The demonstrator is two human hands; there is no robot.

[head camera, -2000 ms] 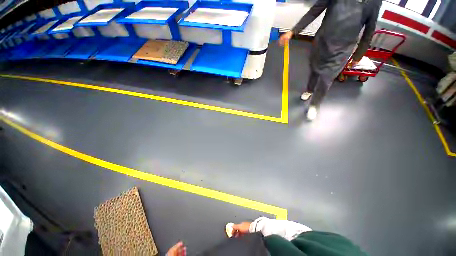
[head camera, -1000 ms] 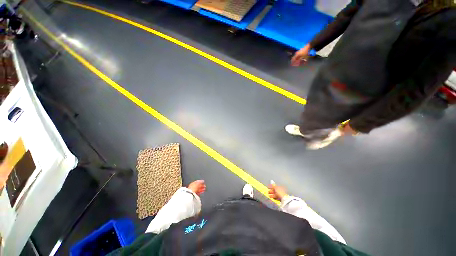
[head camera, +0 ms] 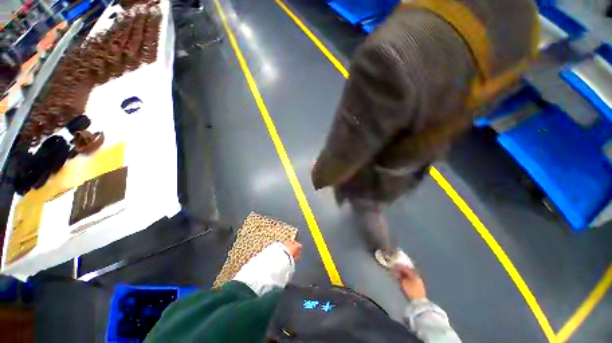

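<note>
A board densely covered with small tan rings [head camera: 256,242] lies on the dark floor, lower centre. My left hand [head camera: 293,249] is small and overlaps the board's right edge in the view. Its fingers are too unclear to tell if it holds anything. My right hand [head camera: 411,284] hangs low at the right of the apron, away from the board. Its fingers overlap a pale shape that may be a shoe or a small white piece; I cannot tell whether it is held.
A person [head camera: 409,100] in a dark patterned top is close ahead. A white-topped table [head camera: 144,151] at left bears rows of brown pieces, black items and yellow sheets. A blue crate [head camera: 121,315] stands below it. Blue racks [head camera: 557,157] stand at right, and yellow lines cross the floor.
The view has turned left, bringing more of the table in. The other person has come closer and turned away. The board and crate appear further right, and both my hands remain low.
</note>
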